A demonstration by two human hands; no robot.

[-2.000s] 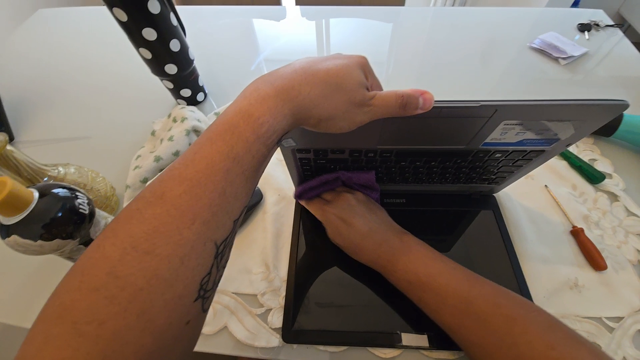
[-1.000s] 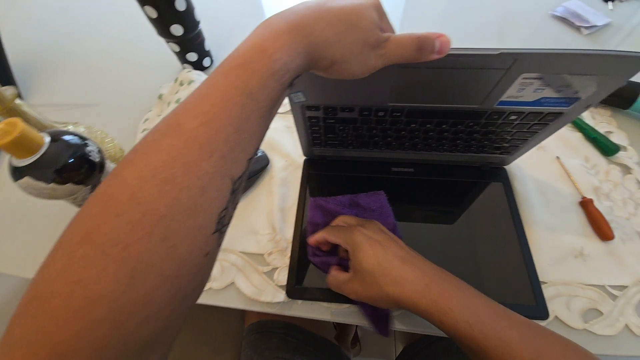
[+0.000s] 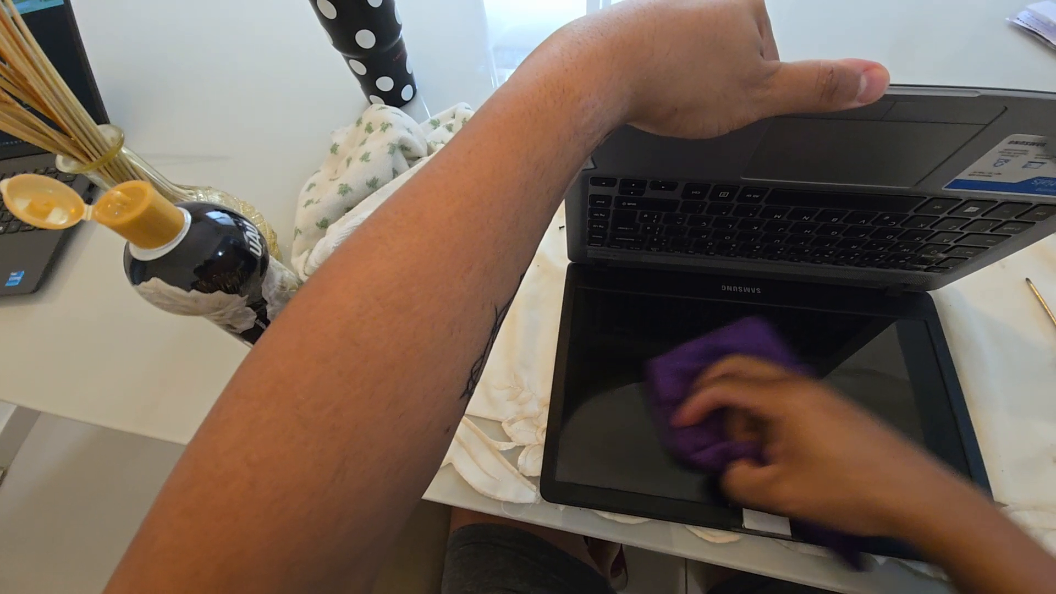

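A Samsung laptop lies upside down before me, its screen (image 3: 610, 429) flat on the tablecloth and its keyboard base (image 3: 792, 219) raised at the far side. My left hand (image 3: 709, 70) grips the upper edge of that base, thumb over the front and the other fingers hidden behind it. A purple cloth (image 3: 701, 371) is bunched in my right hand (image 3: 784, 437), which is blurred and presses it over the middle of the dark screen. One corner of the cloth hangs near the screen's close edge, beside a pale label (image 3: 767, 522).
At left stand a black bottle (image 3: 202, 264) with its yellow flip cap up, a glass reed diffuser (image 3: 115, 157) and another laptop (image 3: 33, 223). A polka-dot tumbler (image 3: 371, 49) is behind a leaf-patterned cloth (image 3: 355, 173). A screwdriver shaft (image 3: 1041, 301) shows at right.
My right hand and the purple cloth have moved from the screen's hinge edge, over its left part, to its middle. My left hand still holds the raised base. The view has shifted left.
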